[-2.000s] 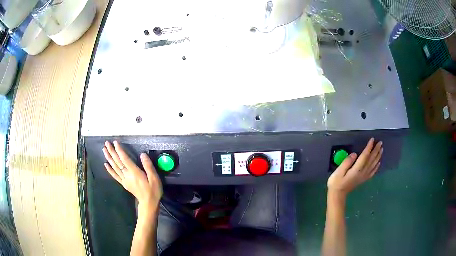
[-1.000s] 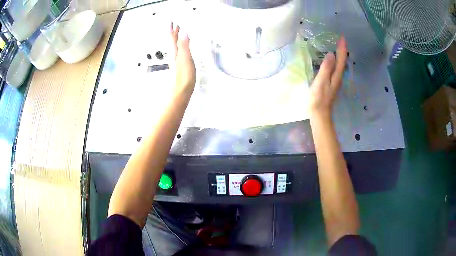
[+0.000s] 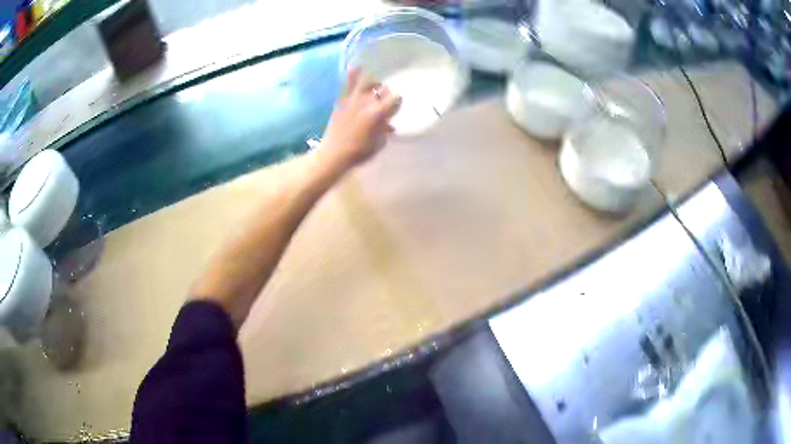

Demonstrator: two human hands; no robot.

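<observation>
My left hand (image 3: 360, 123) reaches across the cardboard-covered bench and has its fingers curled at the near left edge of an open white bowl (image 3: 421, 87). A clear round rim shows around the bowl's far side. The bowl is at the bench's back edge; whether it is lifted is blurred. More open white bowls stand to its right, one (image 3: 545, 98) behind another (image 3: 605, 165), with a clear part around them. My right hand is not in view.
Two white units (image 3: 43, 198) with clear lower parts stand at the bench's left end. A dark green conveyor (image 3: 234, 113) runs behind the bench (image 3: 286, 338). The metal press table (image 3: 598, 347) is lower right, with a thin dark cable (image 3: 707, 256) crossing it.
The view has swung left from the press to the bench. My left hand has left the press area and is now at a white bowl. My right hand has gone out of view.
</observation>
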